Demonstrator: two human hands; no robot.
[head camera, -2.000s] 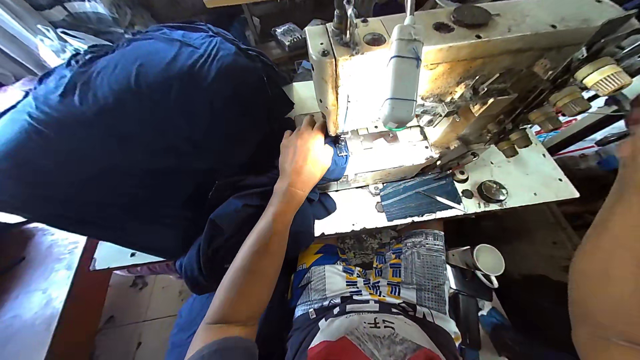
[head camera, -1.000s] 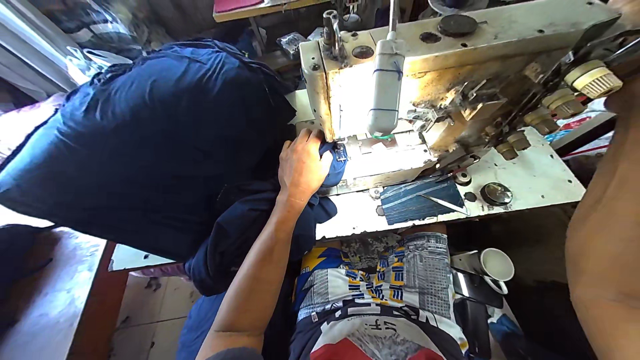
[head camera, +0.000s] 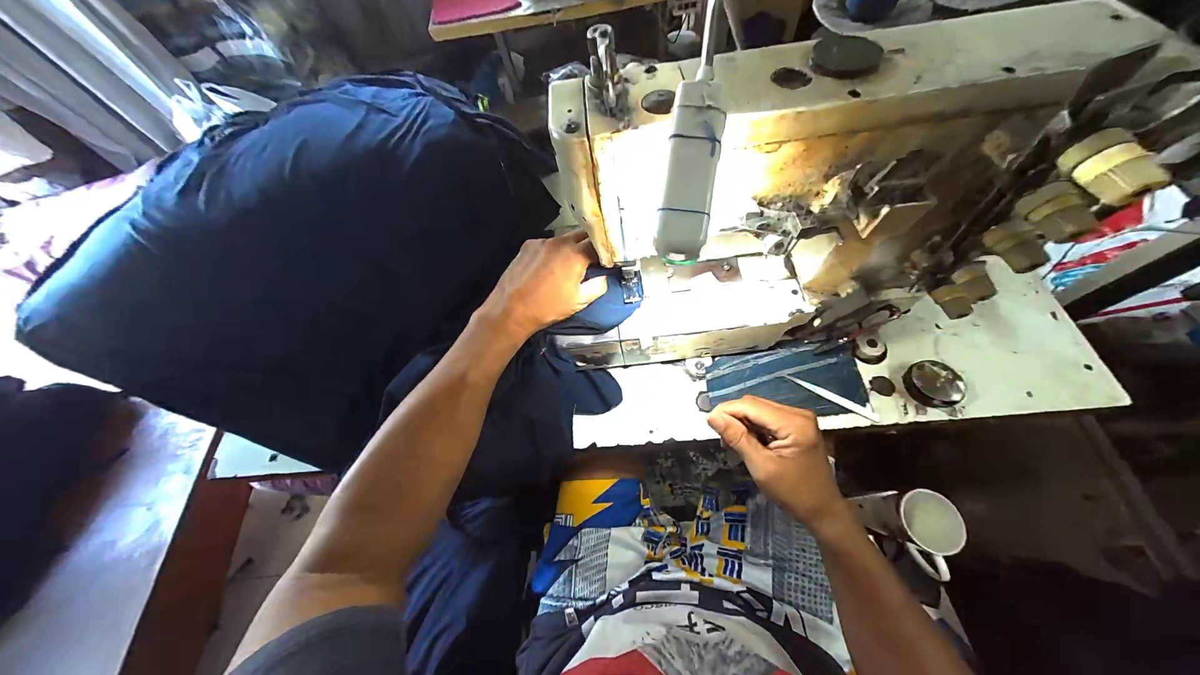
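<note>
My left hand (head camera: 548, 284) presses navy fabric (head camera: 607, 305) on the bed of an industrial sewing machine (head camera: 825, 103), just left of the presser foot (head camera: 631, 283). Its fingertips are partly hidden behind the machine head. More navy fabric hangs down below that hand, and a large navy cloth heap (head camera: 309, 253) fills the left side. My right hand (head camera: 771, 445) is curled at the front edge of the white machine table, below a dark blue cloth piece (head camera: 787, 375) with a white pointed tool (head camera: 832, 397) on it. Whether its fingers hold anything is not clear. A lamp (head camera: 689, 173) lights the machine.
Yellowed tension knobs (head camera: 1114, 167) stick out at the machine's right. A round metal part (head camera: 934, 382) and a small bobbin-like part (head camera: 870, 350) are on the machine table (head camera: 1050, 356). A white mug (head camera: 933, 522) stands low at the right, beside my lap. Another surface (head camera: 141, 525) lies at the far left.
My right hand has come from the far right side to the front edge of the machine table. My left hand stays on the navy fabric near the presser foot.
</note>
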